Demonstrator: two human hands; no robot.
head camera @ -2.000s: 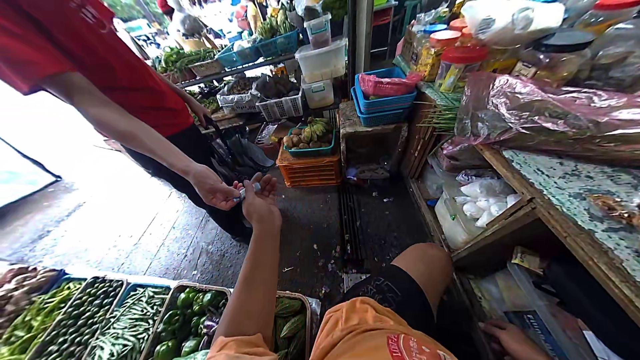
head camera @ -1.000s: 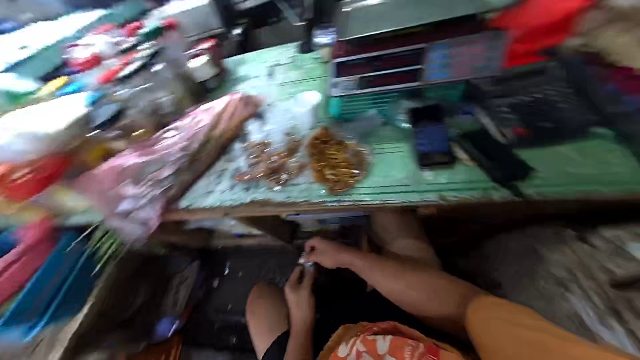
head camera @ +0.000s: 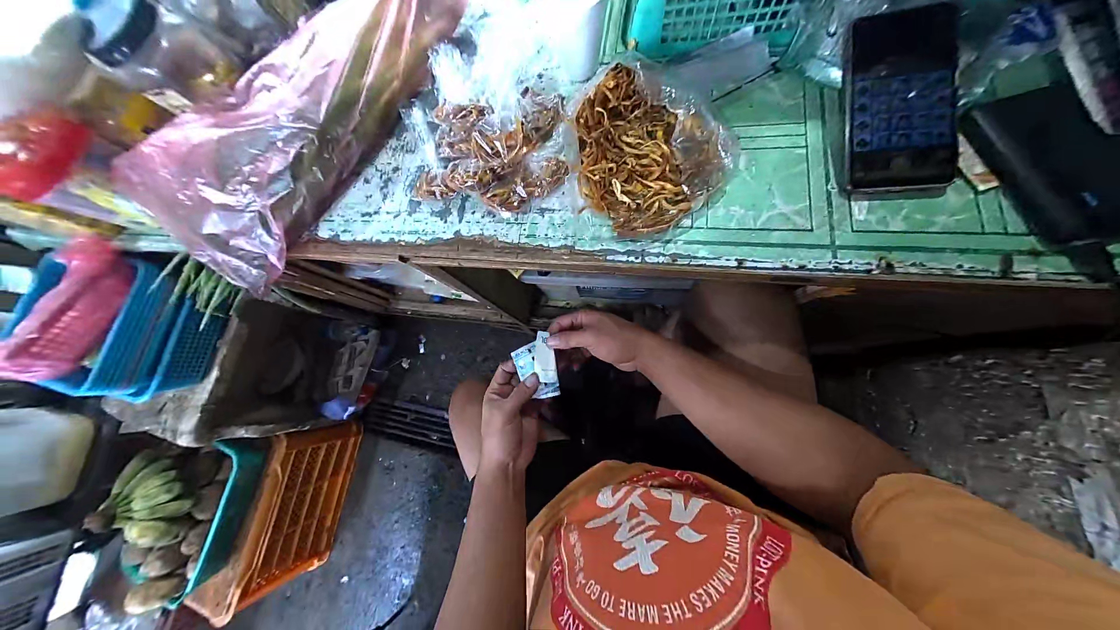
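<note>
Small folded banknotes (head camera: 535, 365), pale blue and white, are between my two hands, below the counter's front edge and above my lap. My left hand (head camera: 510, 407) pinches them from below with the thumb on top. My right hand (head camera: 599, 339) grips the upper corner of one note between thumb and fingers. On the green counter (head camera: 752, 219) beyond lie a plastic bag of dried brown strips (head camera: 630, 153), several smaller bags of dried brown pieces (head camera: 494, 153) and a dark smartphone (head camera: 901, 101).
A pink plastic bundle (head camera: 262, 131) overhangs the counter's left end. Blue baskets (head camera: 149, 324) stand at left. Lower down, a teal tray (head camera: 219, 516) of green bananas and brown produce sits by an orange crate (head camera: 302, 507). A black pouch (head camera: 1041, 157) lies at right.
The view has swung from the aisle to the counter. My left hand, earlier at another person's hand, is now above my lap. My right hand has come to the notes; the other person is out of view.
</note>
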